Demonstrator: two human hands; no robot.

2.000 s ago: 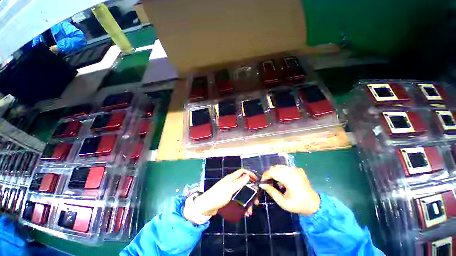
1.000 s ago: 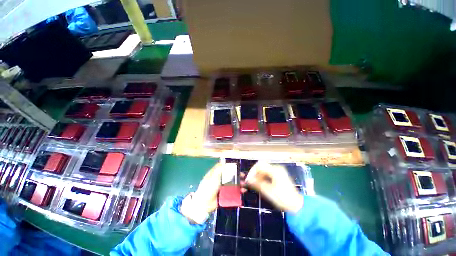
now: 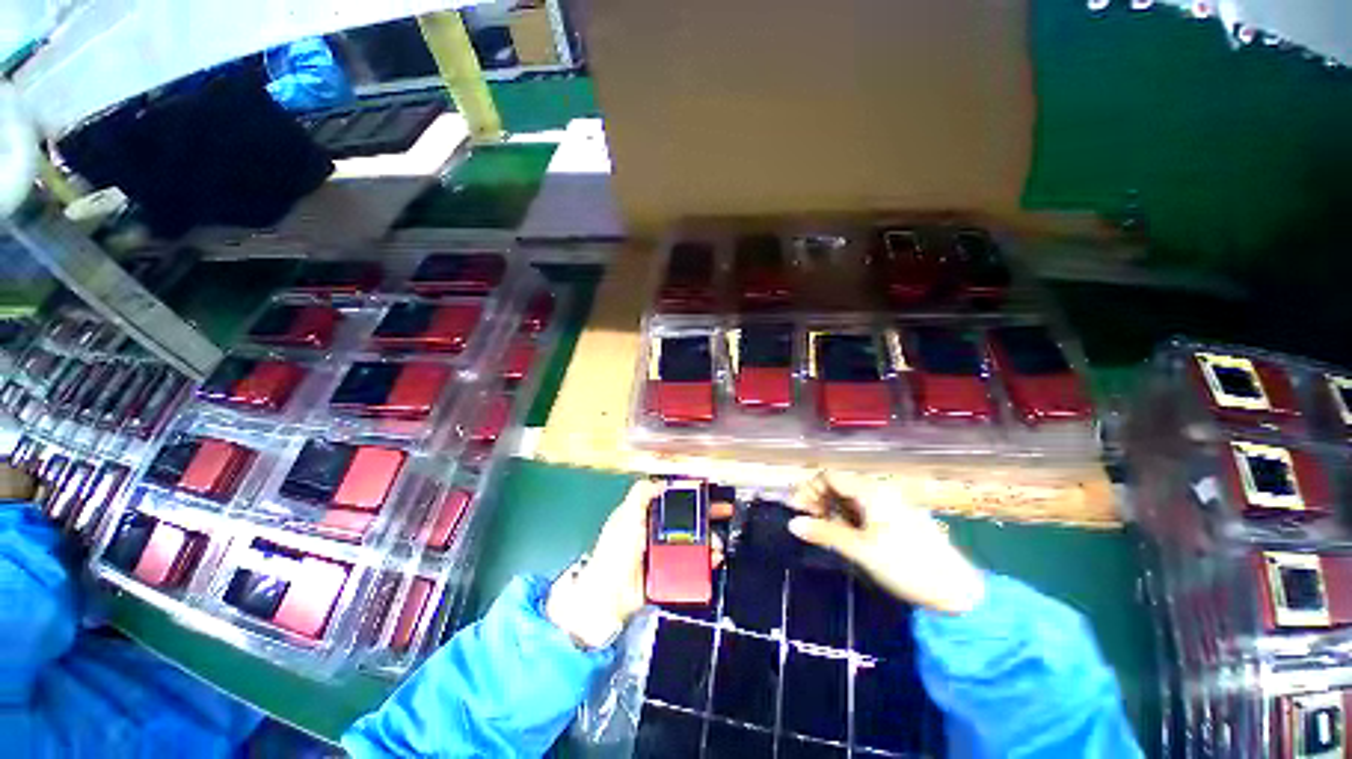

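Observation:
My left hand (image 3: pixel 602 575) holds a red device unit (image 3: pixel 681 572) upright over the left edge of the panel tray. The unit's dark screen window with a pale outline faces me at its upper end. My right hand (image 3: pixel 896 549) is over the upper right of the panel tray (image 3: pixel 786 639), apart from the unit. Its fingertips are bent near the black panels, with a small dark thing at the fingers. Whether it grips a panel or tool cannot be told. The clear tray holds black rectangular panels in a grid.
A clear unit tray (image 3: pixel 875 443) with two rows of red units lies on a pale board (image 3: pixel 587 432), before a brown cardboard sheet (image 3: pixel 808 119). Trays of red units stand left (image 3: pixel 371 653) and right (image 3: pixel 1171 489). Blue sleeves of other people show at far left and upper left.
My right hand has moved right, away from the unit, to over the panels. The unit's screen area, whitish a second ago, now looks dark with a pale outline. The view has shifted left.

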